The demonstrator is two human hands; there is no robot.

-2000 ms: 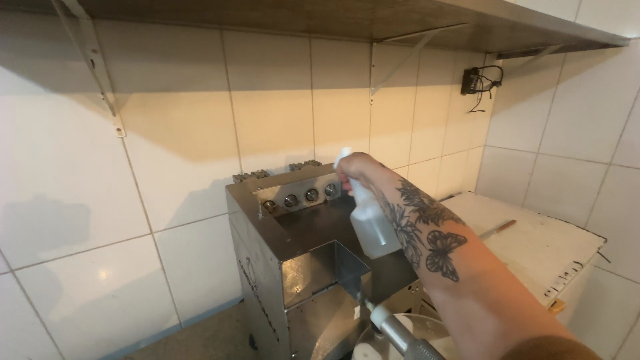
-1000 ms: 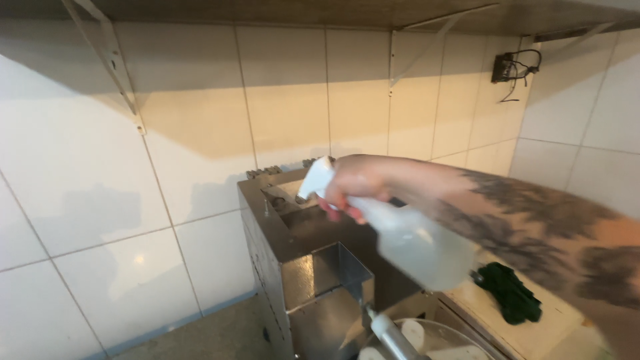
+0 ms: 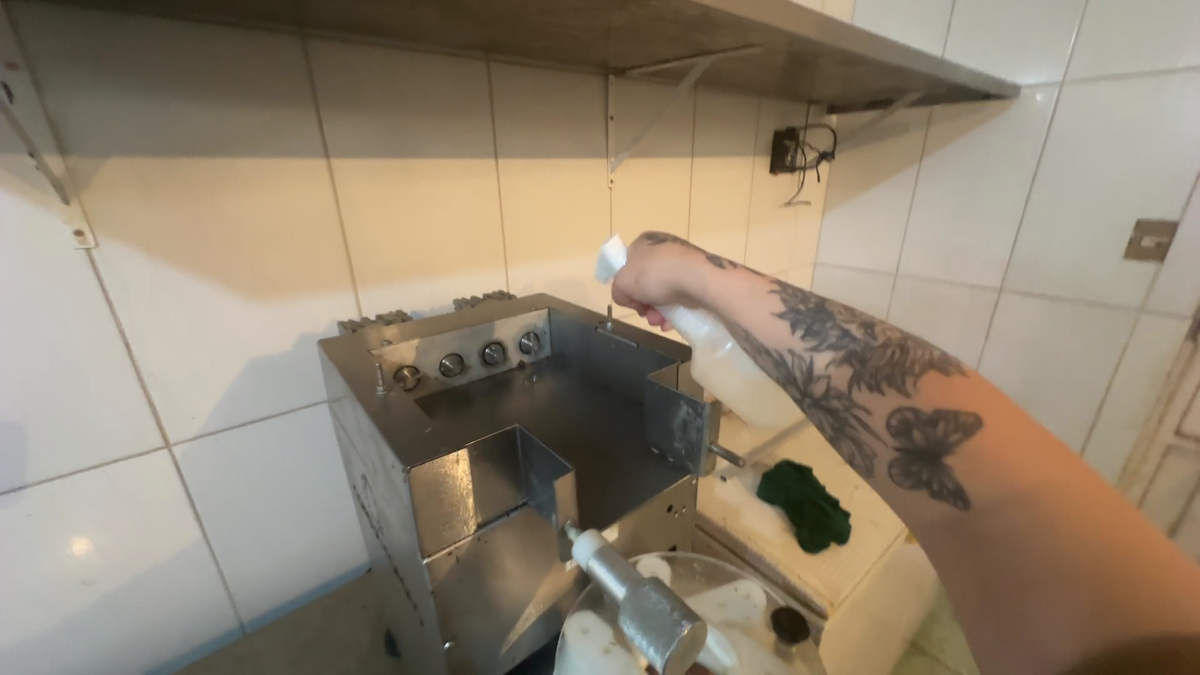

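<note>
My right hand [image 3: 656,278], at the end of a tattooed forearm, grips a translucent spray bottle [image 3: 736,370] around its neck, with the white spray head [image 3: 611,259] pointing left. The hand is above the back right corner of a stainless steel machine [image 3: 600,422], which has an open recessed top and a row of round metal fittings [image 3: 493,353] along the back. A metal cylinder with a white collar [image 3: 647,600] sticks out from the machine's front. My left hand is not seen.
A dark green cloth [image 3: 804,504] lies on a pale board [image 3: 750,525] right of the machine. A clear round container [image 3: 731,600] with white parts stands in front. Overhead runs a shelf [image 3: 422,28] on brackets. A black box with loose wires [image 3: 792,152] is on the tiled wall.
The spray bottle stays in my right hand; it was lower and more tilted over the machine one second ago. My forearm has moved, uncovering more of the green cloth.
</note>
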